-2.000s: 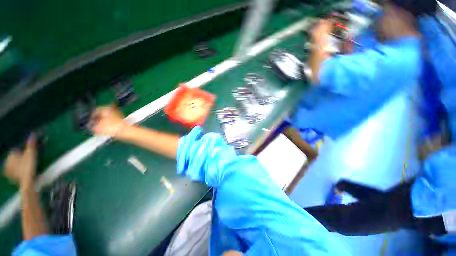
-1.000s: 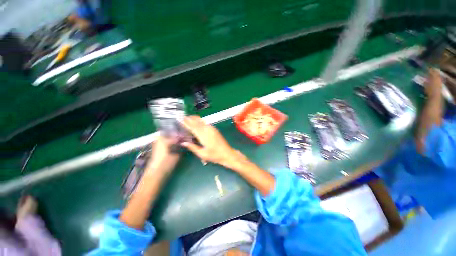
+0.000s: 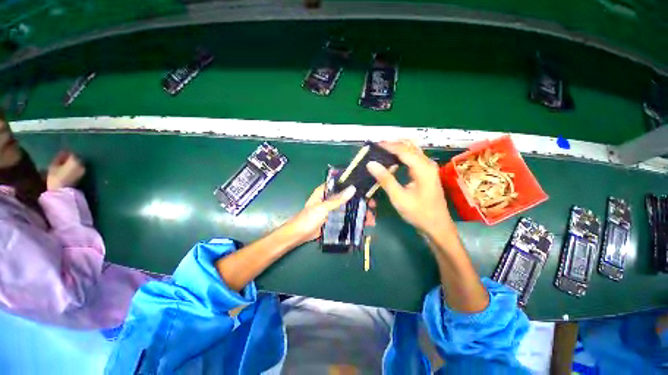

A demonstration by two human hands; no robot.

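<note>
A phone body (image 3: 343, 223) is held above the bench in my left hand (image 3: 320, 209), whose thumb lies across its face. My right hand (image 3: 416, 182) holds a black panel (image 3: 363, 173) at the top of the body with thumb and fingers. Tan strips (image 3: 355, 163) show along the panel's edges. Another tan strip (image 3: 367, 253) lies on the bench just below the phone. Whether the panel is joined to the body is hidden by my fingers.
A red box (image 3: 521, 183) of curled tan strips stands right of my right hand. Several phones (image 3: 579, 250) lie at right, one phone (image 3: 251, 178) at left. More phones (image 3: 379, 80) lie on the green strip behind the white edge (image 3: 220, 128). A person in pink (image 3: 55, 249) sits at left.
The view has turned and steadied. The silvery phone between my hands now faces me lower over the bench, with a black panel at its top. A phone now lies singly left of my hands.
</note>
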